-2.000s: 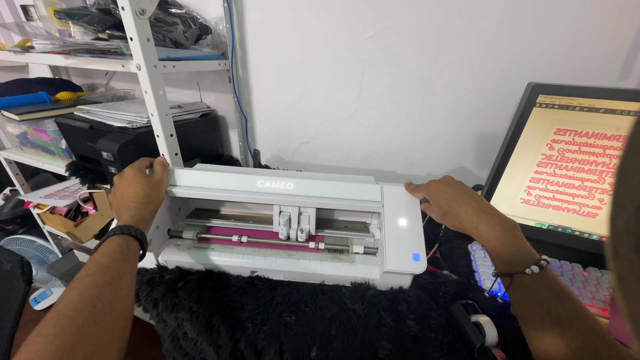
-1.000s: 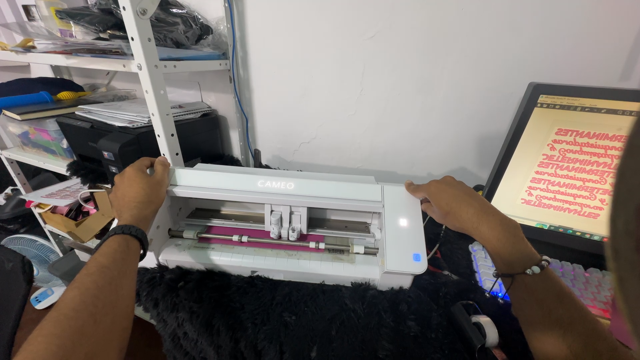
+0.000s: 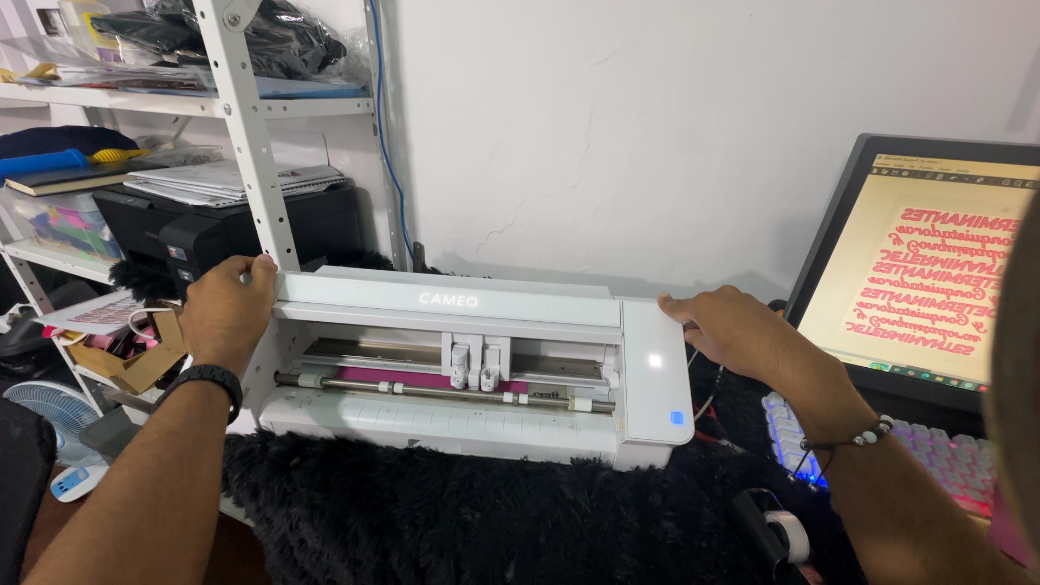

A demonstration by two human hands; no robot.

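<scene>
A white Cameo cutting plotter stands on a black furry cover, its front open and its panel lights lit. Inside, the twin-holder tool carriage sits near the middle of the rail, above magenta sheet material under the roller bar. My left hand, with a black band at the wrist, grips the upper left end of the plotter. At its upper right corner, my right hand rests its thumb on top; its other fingers are curled and partly hidden beside the edge.
At right are a monitor showing mirrored red lettering and a lit keyboard. A tape roll in a black dispenser lies on the furry cover. A black printer and white metal shelving stand at left.
The tool carriage shifted a little left between the two earlier frames and now stands slightly further right again. Both hands stay on the plotter's ends.
</scene>
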